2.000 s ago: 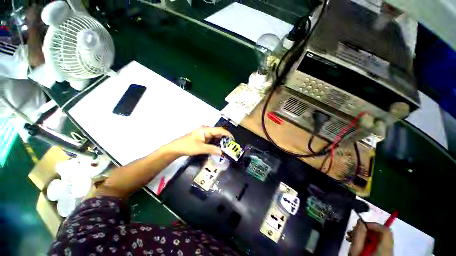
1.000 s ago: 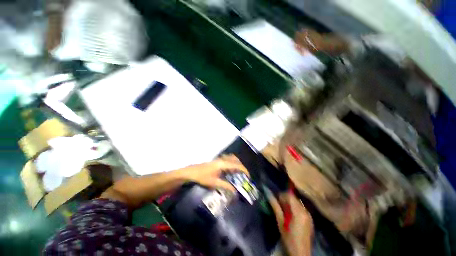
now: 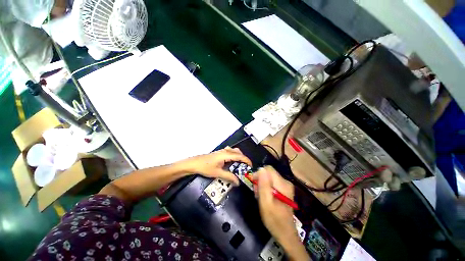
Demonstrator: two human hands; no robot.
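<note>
My left hand [image 3: 223, 164] holds a small circuit module [image 3: 239, 170] by its edges, above the back left part of the black test fixture panel [image 3: 204, 222]. My right hand [image 3: 274, 199] is shut on a red pen or probe [image 3: 284, 199], held like a pen. Its tip is at the module, but contact cannot be told. The fingers of my right hand are blurred. A cream socket strip [image 3: 217, 191] lies just in front of my left hand. Another socket strip [image 3: 272, 251] is at the bottom edge, partly cut off.
A grey bench instrument [image 3: 357, 137] with black and red leads stands right. White switch blocks [image 3: 270, 120] and a glass bulb [image 3: 309, 79] are behind the panel. A black phone [image 3: 149, 85] lies on a white sheet [image 3: 188, 117]. A fan [image 3: 113, 24] and open carton [image 3: 51, 158] are left.
My right hand has moved left from the panel's right side to the module, with the red pen or probe. My left hand still holds the module. The camera view has shifted.
</note>
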